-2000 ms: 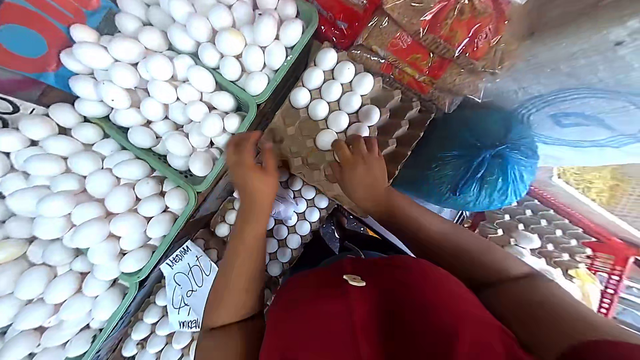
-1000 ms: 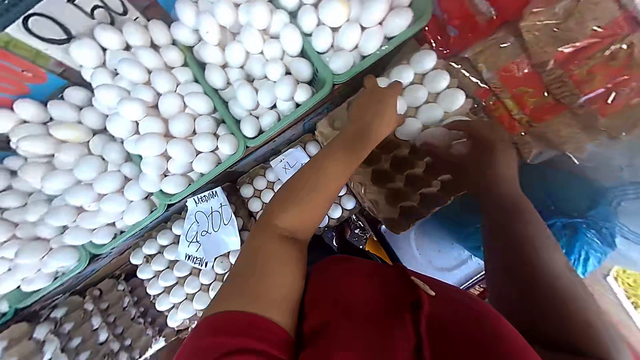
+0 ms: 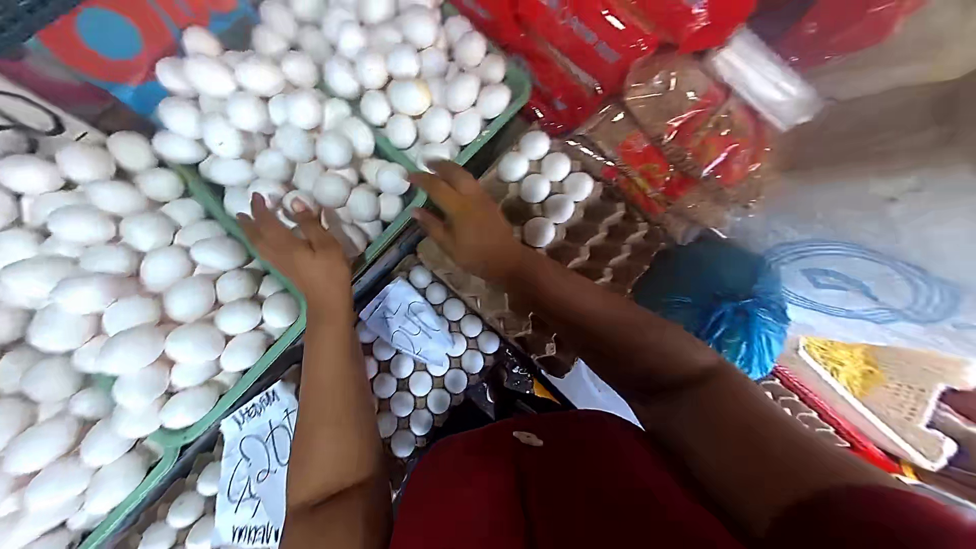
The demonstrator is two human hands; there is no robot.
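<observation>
White eggs [image 3: 293,141] lie heaped in green plastic trays [image 3: 393,225]. Over the front part of the middle heap my left hand [image 3: 297,248] rests palm down, fingers spread on the eggs; whether it grips one is hidden. Beside that tray's right corner is my right hand [image 3: 461,217], fingers apart, with no egg visible in it. Its wrist and forearm pass over a grey-brown cardboard egg tray [image 3: 602,229], which holds several white eggs [image 3: 535,187] at its far end and bare cups elsewhere. Part of this tray is hidden under my right arm.
Filled egg trays [image 3: 419,383] with paper signs [image 3: 255,465] bearing handwriting are close to my body. Red plastic packs [image 3: 579,46] and brown packs [image 3: 648,152] lie beyond the cardboard tray. A blue plastic bag [image 3: 717,305] and a red crate edge [image 3: 831,419] are at the right.
Both hands have moved left from the eggs on the cardboard tray, the left onto the heaped eggs and the right to the green tray's corner. The view has shifted.
</observation>
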